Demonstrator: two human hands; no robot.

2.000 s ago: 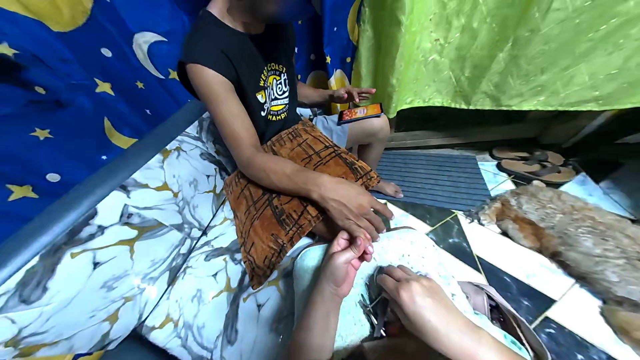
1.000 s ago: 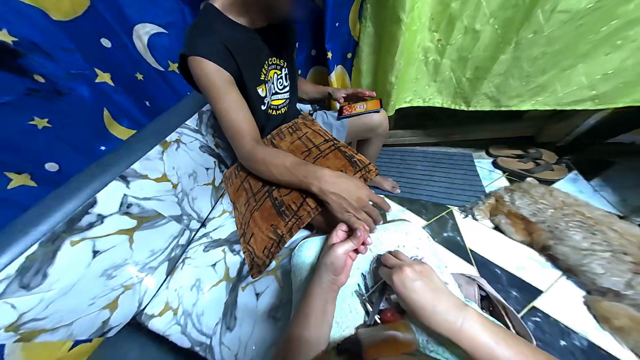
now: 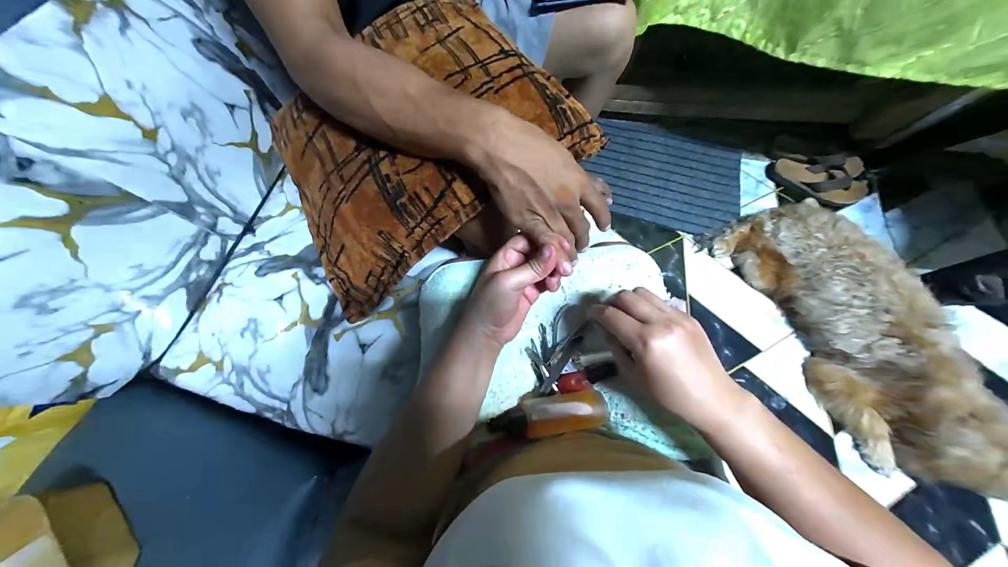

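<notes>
My left hand is closed on a fingertip of another person's hand, whose forearm rests over an orange-brown cushion with black lines. My right hand hovers or rests, fingers bent, at the right of several metal nail tools; whether it grips one of them is not clear. The tools lie on a pale speckled cloth or padded surface in front of me. Nearer to me are a small red-capped bottle and a bottle of orange liquid with a black cap.
A marble-patterned seat extends on the left. A furry, light brown dog lies on the tiled floor at the right. Behind it are sandals and a grey ribbed mat. A green curtain hangs at the top right.
The view has tilted down, showing more of the tools and my lap. My left hand stays at the other person's fingers, and my right hand stays beside the tools.
</notes>
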